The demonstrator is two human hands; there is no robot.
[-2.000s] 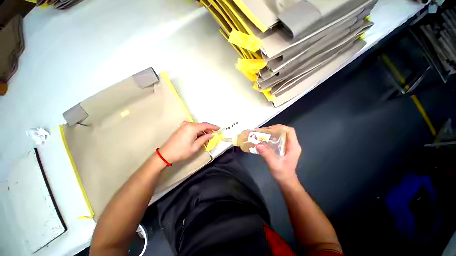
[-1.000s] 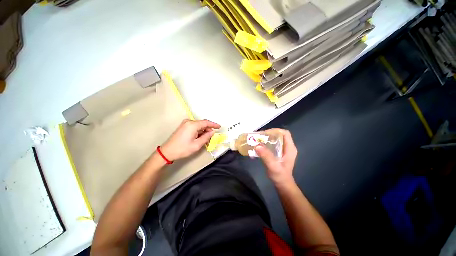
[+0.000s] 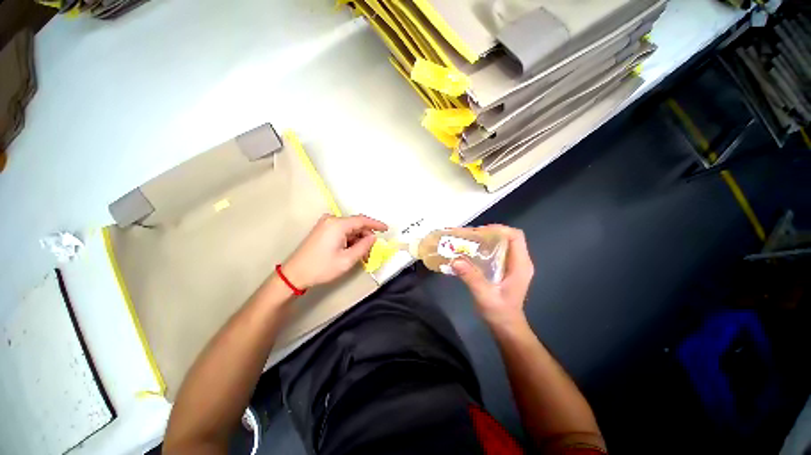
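Observation:
A grey-beige bag panel (image 3: 213, 258) with yellow side bindings and two darker grey tabs lies flat on the white table. My left hand (image 3: 336, 247) rests at its near right corner, fingertips pinching the yellow binding tail (image 3: 381, 254). My right hand (image 3: 505, 277) holds the clear glue bottle (image 3: 461, 251) on its side, past the table edge. The bottle's nozzle points left at the binding tail; whether its tip touches the tail is too small to tell.
A tall stack of panels (image 3: 533, 98) with yellow tails stands at the table's edge, upper right. A speckled white board (image 3: 53, 355) lies at the left, with a crumpled white scrap (image 3: 62, 244) above it. A white-rimmed bin (image 3: 252, 430) is below the edge. A blue object (image 3: 725, 360) is lower right.
The view has shifted slightly. My left hand keeps its pinch on the tail, and my right hand keeps the bottle at the same corner, with only small shifts.

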